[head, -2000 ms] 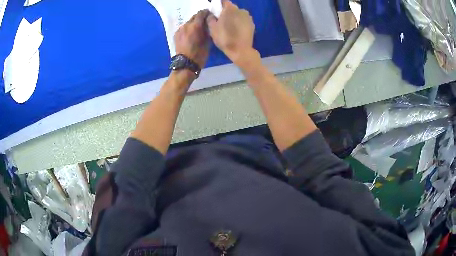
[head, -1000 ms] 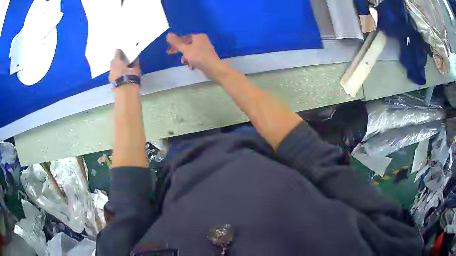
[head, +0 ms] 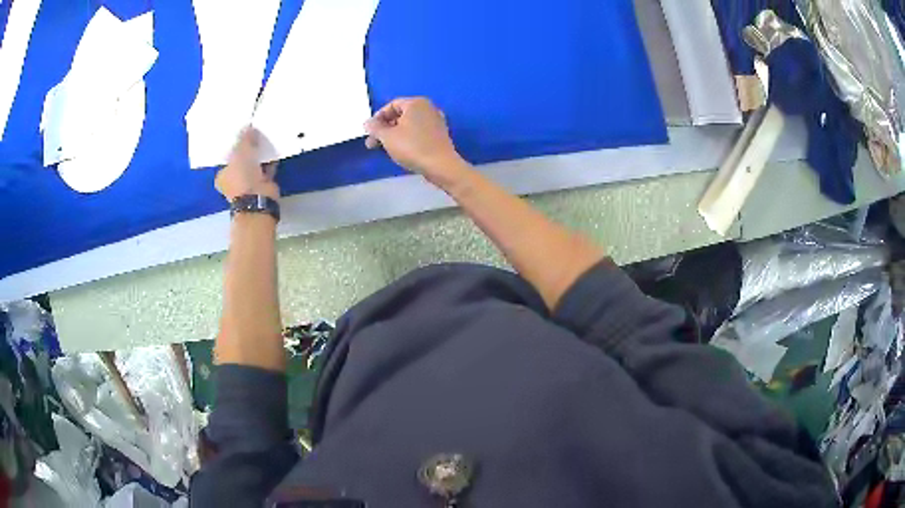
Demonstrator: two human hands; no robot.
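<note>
Two white pattern pieces lie side by side on the blue fabric [head: 516, 79], the left one [head: 223, 79] and the right one [head: 323, 69], with a narrow blue gap narrowing toward their near ends. My left hand [head: 248, 167] lies at their near edges, fingers on the card where the two meet. My right hand [head: 412, 137] is at the right piece's near right corner, with thumb and fingertips close together. Whether it pinches the card edge or something small cannot be told.
A cluster of overlapping white pattern pieces [head: 104, 99] lies to the left. Pale underlay paper [head: 417, 193] runs along the near edge. A pale wooden bar [head: 739, 174] and dark blue fabric scraps [head: 829, 129] lie at the right. Plastic bags [head: 814, 288] are below the table.
My hands have moved left from the fabric's right part to the pair's near edge. The right piece now lies with its near edge straighter along the fabric, and my right hand has come to its corner.
</note>
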